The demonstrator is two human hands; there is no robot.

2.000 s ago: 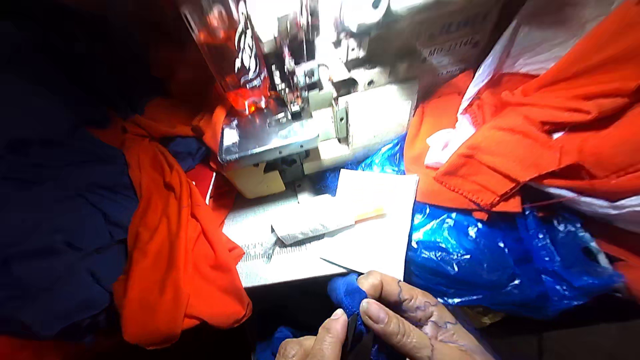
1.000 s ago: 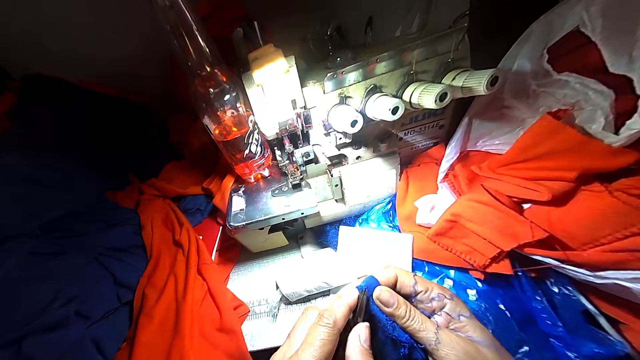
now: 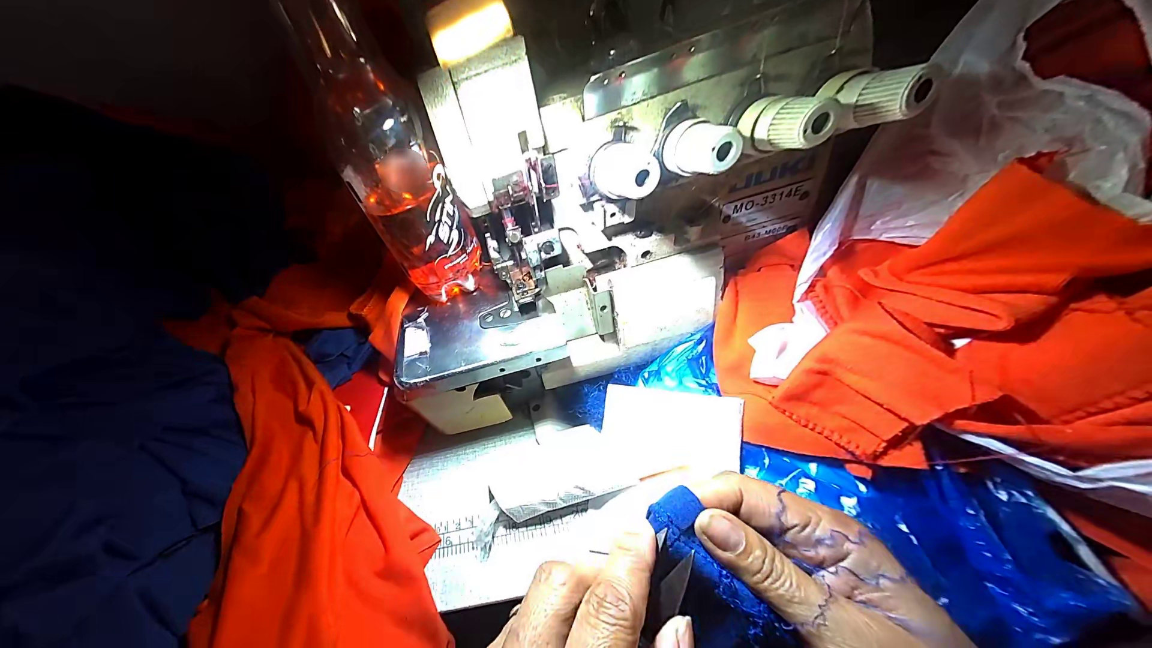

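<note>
My right hand (image 3: 810, 558) pinches the folded edge of a blue fabric piece (image 3: 675, 508) between thumb and forefinger, at the bottom of the view. Loose dark thread lies over the back of that hand. Against the same fabric is my left hand (image 3: 598, 594), closed around small dark thread snips (image 3: 675, 580) whose pointed blades stick up beside the cloth. Their handles are hidden by the fingers. Behind both hands stands a Juki overlock sewing machine (image 3: 661, 306) under a bright light, its metal plate (image 3: 486, 346) facing me.
A bottle of red drink (image 3: 414, 216) stands on the machine's plate. Orange fabric (image 3: 306, 486) and dark navy cloth (image 3: 99, 432) fill the left. At right lie more orange fabric (image 3: 900, 360), a white plastic bag (image 3: 963, 153) and blue plastic (image 3: 981, 540). A white card (image 3: 670, 423) lies before the machine.
The view has tilted up, bringing the machine's tension knobs into sight. My left hand has come up closer to the blue fabric, and the snips' blades now show beside it.
</note>
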